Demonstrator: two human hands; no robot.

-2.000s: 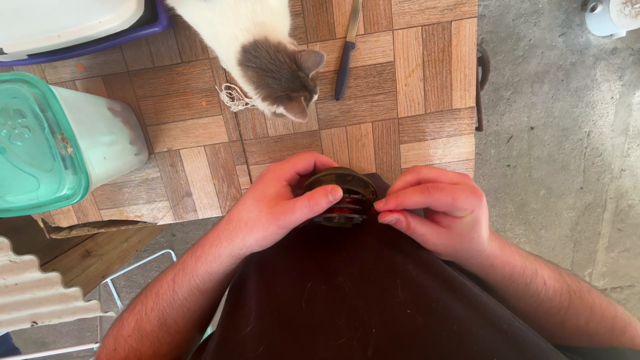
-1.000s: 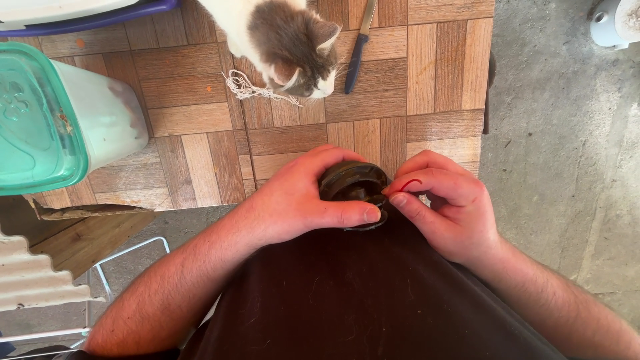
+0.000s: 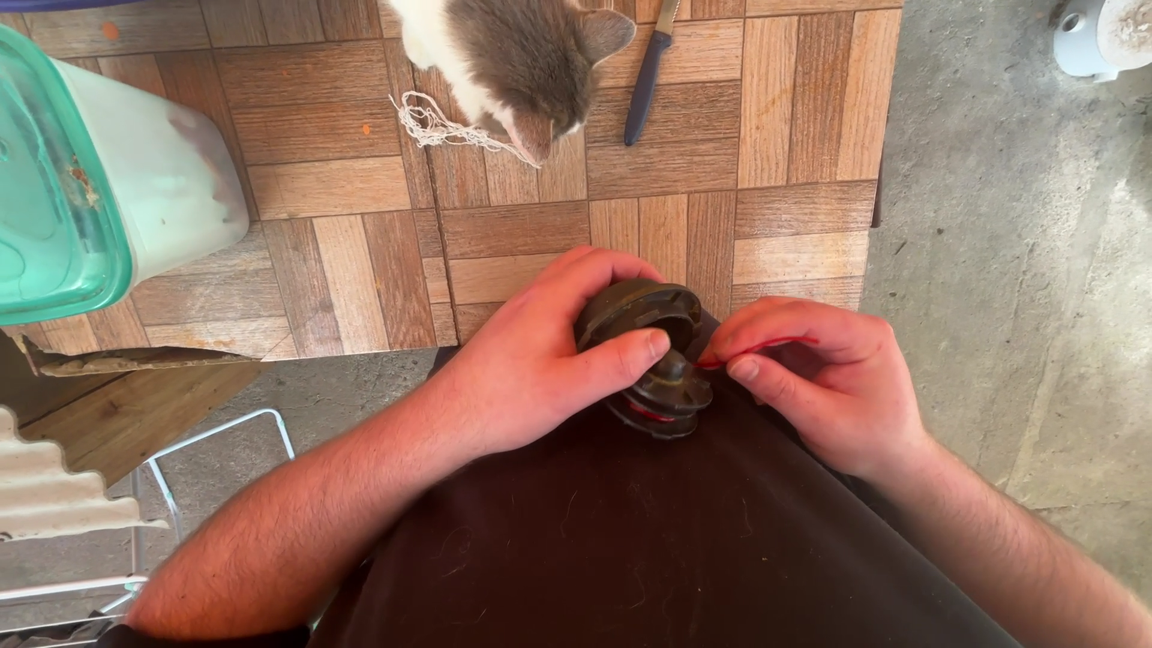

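Observation:
My left hand (image 3: 576,351) grips a dark plastic trimmer-head part, its round housing (image 3: 634,310) behind and a spool (image 3: 670,396) in front of it, thumb across the rim. Some red line shows wound low on the spool. Between the thumb and forefinger of my right hand (image 3: 810,369) is a thin red line (image 3: 774,344), which I pinch just right of the spool. Whether its end joins the wound line cannot be told. Both hands are over my dark-clothed lap, close to the table edge.
On the wood-patterned table (image 3: 513,229) are a cat (image 3: 531,63), a tangle of white string (image 3: 432,121), a knife with a dark handle (image 3: 643,90) and a tub with a green lid (image 3: 54,180). A white metal rack (image 3: 216,432) and a corrugated sheet (image 3: 54,477) are at lower left.
The housing and spool have tilted in my left hand, so more of the spool shows. My right hand has drawn slightly away from them with the red line. The cat's head has lowered towards the string.

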